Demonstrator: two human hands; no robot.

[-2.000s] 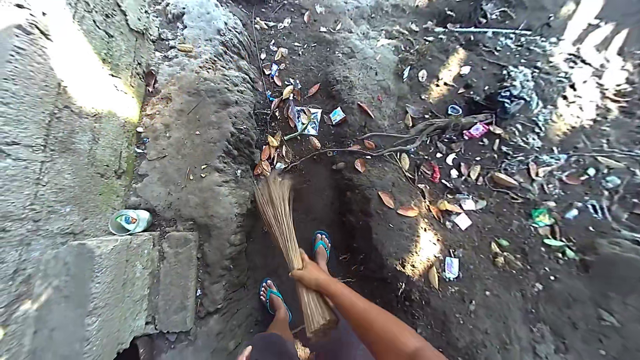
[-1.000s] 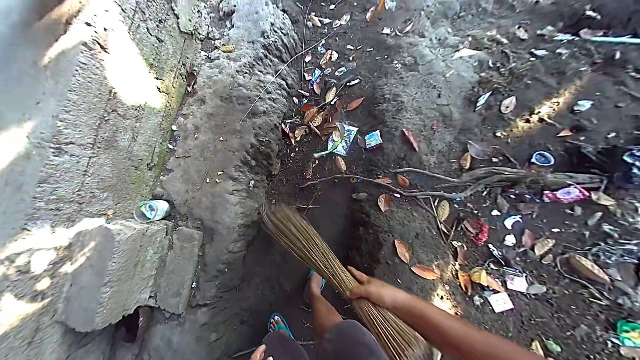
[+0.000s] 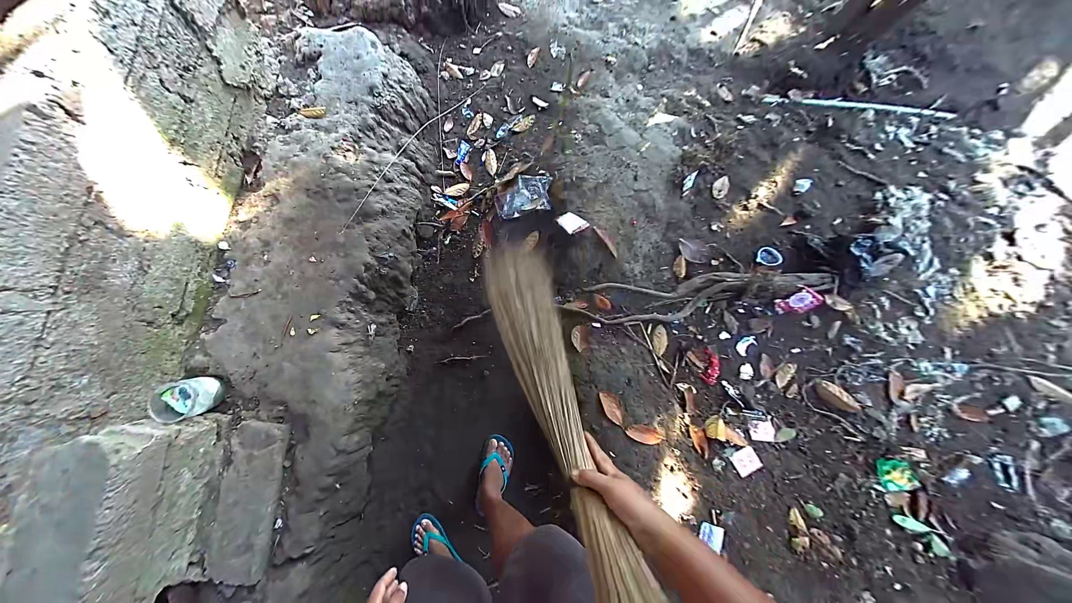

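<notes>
My right hand (image 3: pixel 610 479) is closed around the lower middle of a stick broom (image 3: pixel 544 360) made of thin tan bristles. Its blurred far tips point up the dirt channel, just below a clear plastic wrapper (image 3: pixel 523 196), a small white packet (image 3: pixel 573 223) and dry brown leaves (image 3: pixel 456 216). At the bottom edge only the fingers of my left hand (image 3: pixel 388 588) show, beside my knee; whether they hold anything is hidden. My feet, in teal flip-flops (image 3: pixel 499 462), stand in the channel left of the broom.
A raised earth bank and a mossy concrete slab (image 3: pixel 126 502) border the left, with a plastic cup (image 3: pixel 188 399) lying on its side. To the right, exposed roots (image 3: pixel 695 293), scattered leaves, a pink wrapper (image 3: pixel 800 300), a green wrapper (image 3: pixel 897 475) and other litter cover the soil. A pale stick (image 3: pixel 858 106) lies farther up.
The broom tips have swung forward and right, up to the litter in the channel. The wrapper and small packet there look shifted or turned over. The view has also moved.
</notes>
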